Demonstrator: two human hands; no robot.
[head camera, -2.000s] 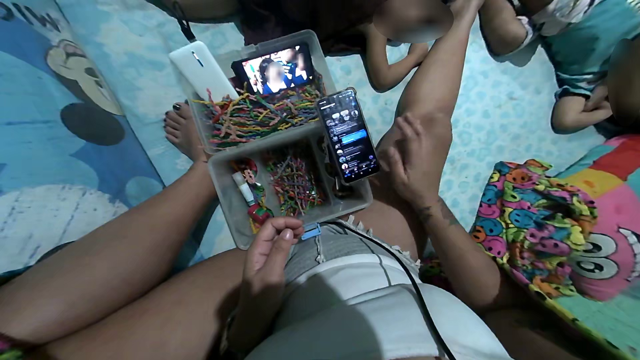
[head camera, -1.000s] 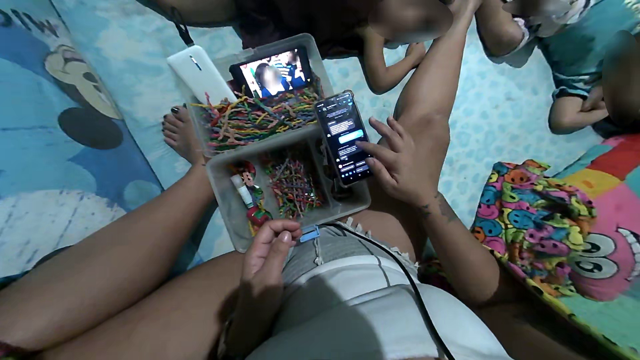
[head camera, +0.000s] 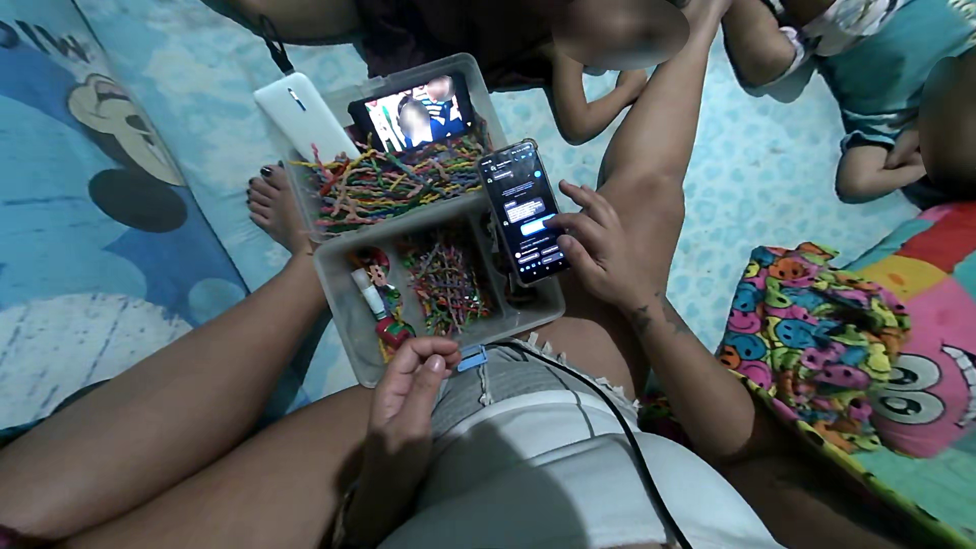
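Note:
A lit smartphone (head camera: 522, 213) rests on the right side of a translucent plastic box (head camera: 446, 202). Fingertips of my right hand (head camera: 598, 240) are at its screen, fingers apart, not gripping it. My left hand (head camera: 412, 381) lies curled at my lap, beside a small blue clip (head camera: 472, 358); whether it holds anything small cannot be told. Colourful twisted strands (head camera: 396, 187) fill the box's upper part, and shorter ones (head camera: 450, 286) lie in a lower compartment. Left of these are a white-capped tube (head camera: 369, 293) and a red bottle (head camera: 394, 332).
A second phone (head camera: 415, 114) showing a picture and a white power bank (head camera: 305, 114) lean at the box's upper part. A black cable (head camera: 610, 404) crosses my lap. Other people sit or lie at the top and upper right. Colourful smiley-print fabric (head camera: 808, 343) lies at right.
My right hand has moved left from beside the smartphone to its screen, and the screen's content has changed. My left hand has stayed near the blue clip.

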